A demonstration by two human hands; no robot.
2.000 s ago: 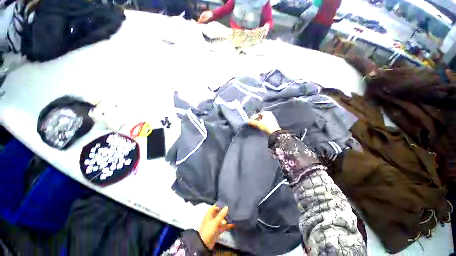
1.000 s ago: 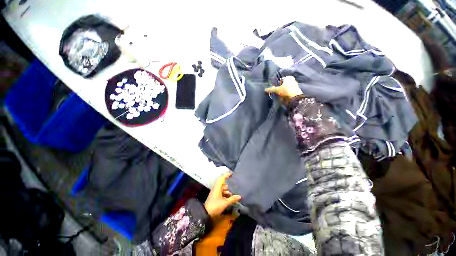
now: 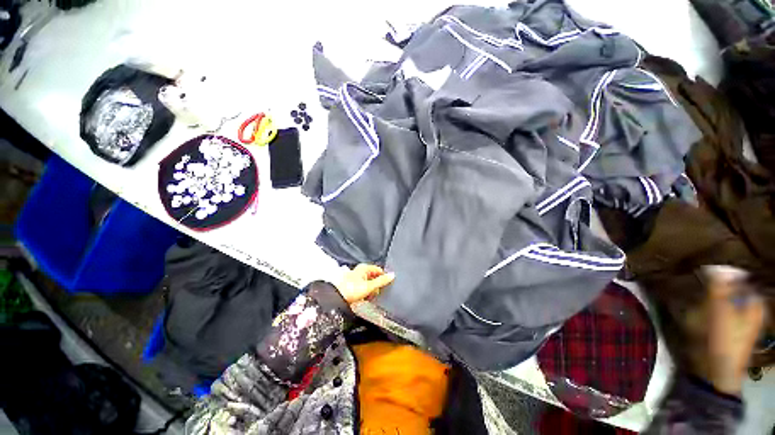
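A grey garment (image 3: 476, 187) with paired white stripes lies in a loose heap over the table's near edge. My left hand (image 3: 365, 283) is at its near left edge, with thumb and fingers closed on the cloth. My right hand (image 3: 732, 319) is at the far right, off the grey garment and over the brown garments (image 3: 680, 246). It is raised and blurred, so its finger pose and anything in it cannot be told. No needle or thread can be made out.
Left of the garment are a black phone (image 3: 286, 158), orange and yellow snips (image 3: 257, 129), dark buttons (image 3: 301, 116), a round tray of pale discs (image 3: 209, 180) and a black bag (image 3: 126, 115). A plaid cushion (image 3: 599, 350) is at the near right. Blue bins (image 3: 93, 229) stand lower left.
My right hand has left the middle of the grey garment and moved far right. My left hand has stayed at the near edge. The view has shifted, and the plaid cushion now shows.
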